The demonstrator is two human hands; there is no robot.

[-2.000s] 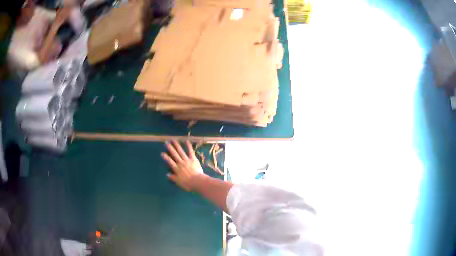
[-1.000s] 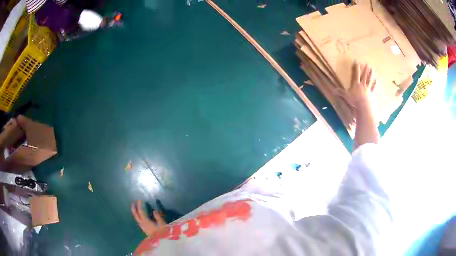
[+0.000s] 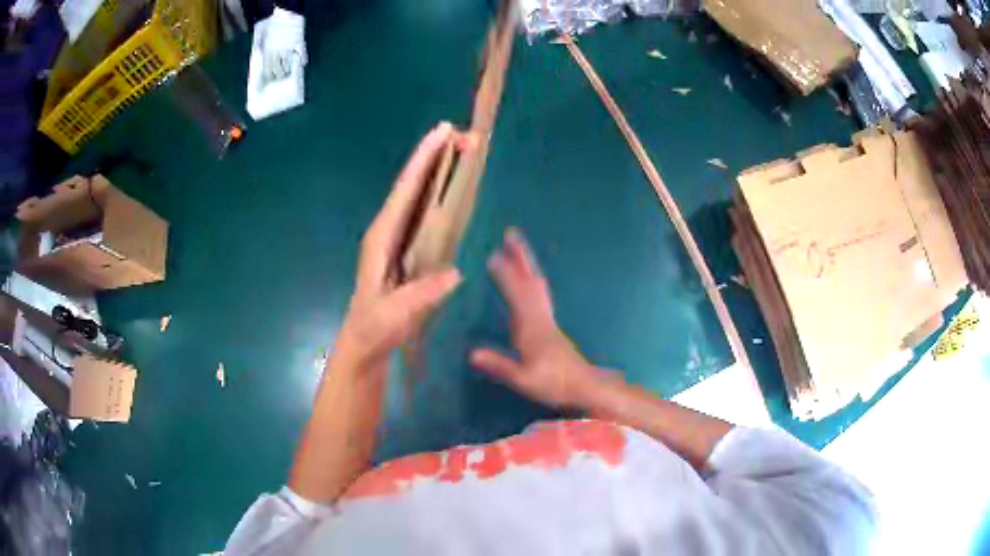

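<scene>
My left hand (image 3: pixel 396 266) is closed round a brown carton blank (image 3: pixel 461 196), held nearly edge-on above the green bench top (image 3: pixel 271 206). The blank is blurred, and its far end reaches the top of the view. My right hand (image 3: pixel 537 337) is just right of the blank, fingers apart, blurred and empty. A stack of flat carton blanks (image 3: pixel 847 261) lies at the right, with a line drawing and a small white label on the top one.
Open box (image 3: pixel 130 239) and smaller box (image 3: pixel 103 389) at left, black cord (image 3: pixel 76 323) between them. Yellow crate (image 3: pixel 119 76) and white packet (image 3: pixel 277 65) at upper left. Wrapped parcel (image 3: pixel 787 38) at upper right. Wooden strip (image 3: pixel 662 190) crosses the green top. Cardboard scraps lie scattered.
My left hand has come up from the bench and now holds a blank. My right hand has left the stack and moved left to beside that blank. The view has shifted.
</scene>
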